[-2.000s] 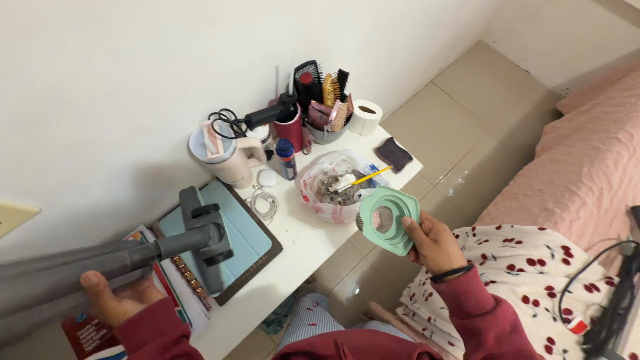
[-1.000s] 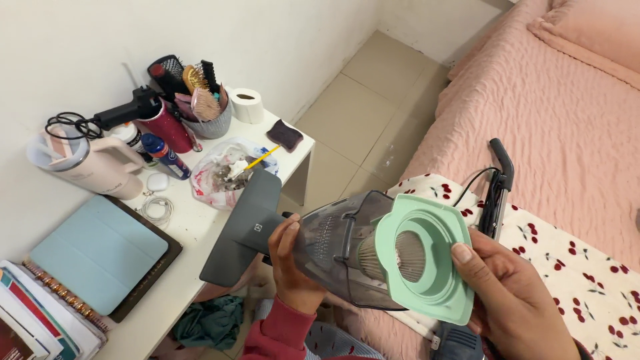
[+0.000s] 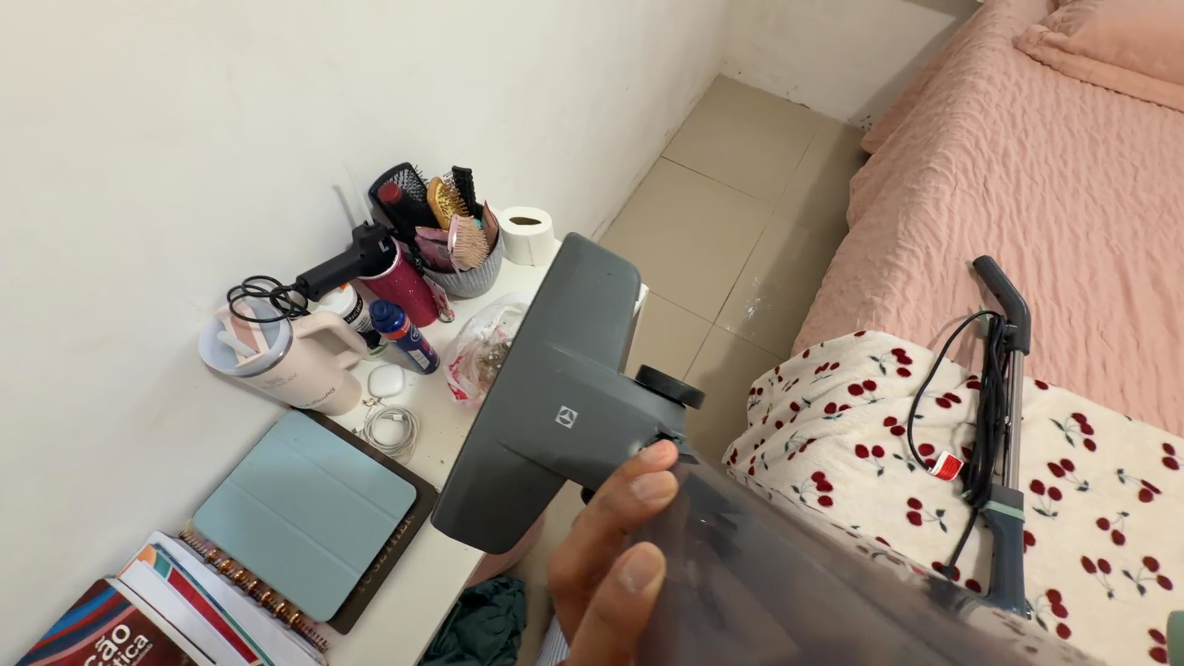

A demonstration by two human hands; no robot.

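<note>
My left hand (image 3: pixel 615 546) grips the neck of a vacuum cleaner's smoky clear dust container (image 3: pixel 786 564), which fills the lower middle of the view, close to the camera. A grey floor nozzle (image 3: pixel 555 398) is attached at its front end, tilted over the desk's edge, and partly covers a plastic bag with grey debris (image 3: pixel 479 356). My right hand is out of view. At the lower right edge a sliver of a pale green part (image 3: pixel 1175 638) shows; what holds it is hidden.
The white desk (image 3: pixel 444 444) bears a tumbler (image 3: pixel 305 361), a spray can (image 3: pixel 404 335), a brush holder (image 3: pixel 467 268), a paper roll (image 3: pixel 527 236), a tablet case (image 3: pixel 305 509) and notebooks (image 3: pixel 176 610). On the bed's cherry-patterned blanket (image 3: pixel 832 416) lies a vacuum handle with cord (image 3: pixel 1004 444).
The dust container and nozzle have come nearer the camera. My right hand, on the green filter frame a second ago, has left the view. The nozzle now covers part of the plastic bag.
</note>
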